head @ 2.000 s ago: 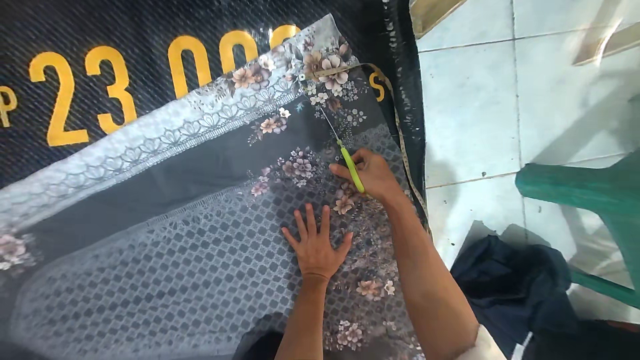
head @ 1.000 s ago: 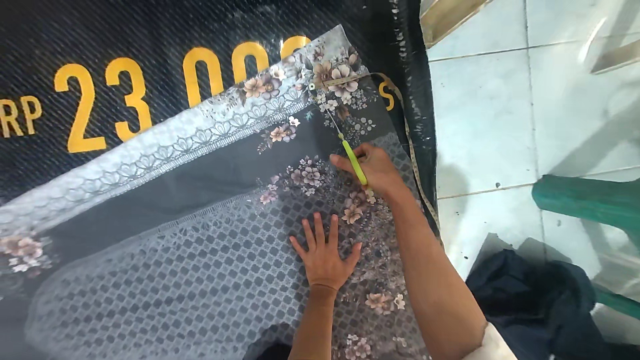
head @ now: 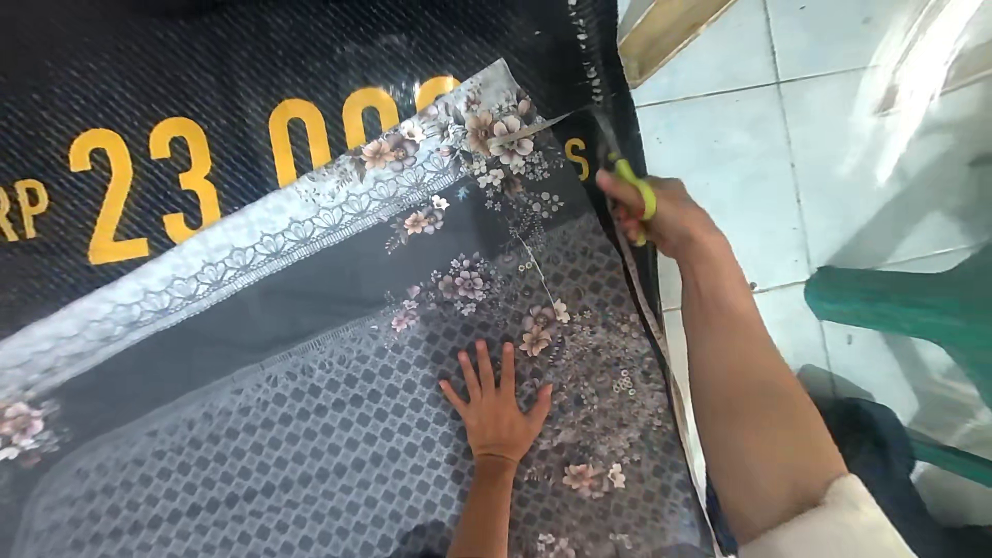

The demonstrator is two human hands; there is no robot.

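Note:
My left hand (head: 500, 418) lies flat on a grey floral-printed fabric (head: 333, 302), its fingers spread over the lattice pattern. At the fabric's right edge my right hand (head: 666, 213) grips scissors (head: 643, 194) by their lime-green handles. The blades point up and away from me and look blurred; I cannot tell whether they are apart. A narrow strip of fabric edge (head: 542, 132) runs from the floral corner towards the blades. More of this strip trails down along the right edge. A pale thread (head: 536, 267) lies on the fabric between my hands.
Under the fabric is a black banner (head: 232, 46) with large yellow printing. White floor tiles (head: 721, 155) show on the right. A green plastic stool or chair (head: 914, 310) stands there, with dark cloth (head: 860, 434) below it and a wooden piece (head: 670, 35) at the top.
My right hand has moved with the scissors from over the floral print to the right, past the fabric's edge. My left hand stays flat on the fabric.

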